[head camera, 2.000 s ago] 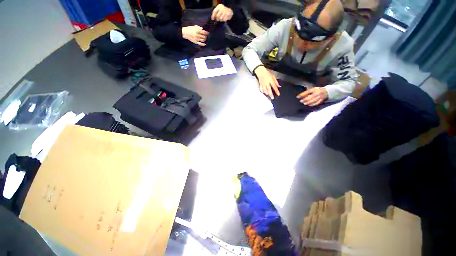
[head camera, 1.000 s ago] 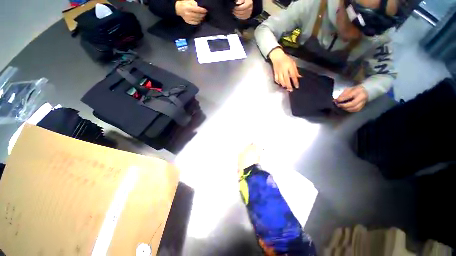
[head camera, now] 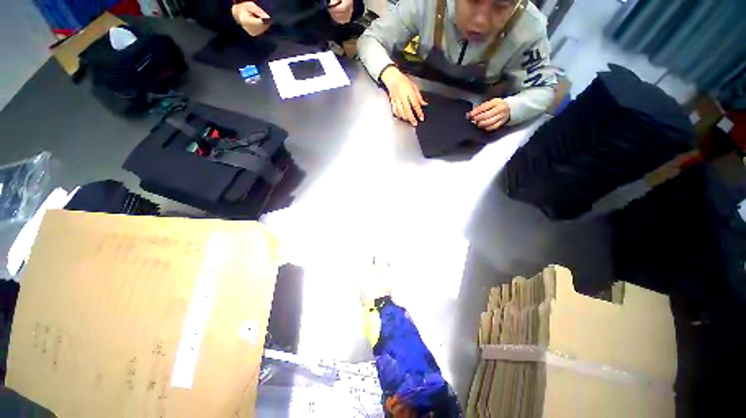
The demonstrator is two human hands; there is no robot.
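Observation:
My right hand (head camera: 376, 282) reaches forward from a blue sleeve at the lower middle. Glare washes it out, so its fingers and anything in them cannot be made out. It lies over the bright white area, where a white paper (head camera: 448, 265) shows only by its right edge. My left hand is not in view. A large tan kraft envelope (head camera: 123, 302) with faint writing and a white strip lies at the lower left. Its near edge is cut off by the picture.
A strapped cardboard bundle (head camera: 609, 347) stands lower right, below a tall stack of black pieces (head camera: 601, 147). A black bag (head camera: 208, 159) with straps lies upper left. Two people sit across the table; one handles a black piece (head camera: 448, 126). Clear plastic (head camera: 24, 188) lies far left.
The view has shifted, bringing the cardboard bundle back into fuller sight. The white paper that showed right of my sleeve a second ago no longer shows there. My right hand stays in the glare.

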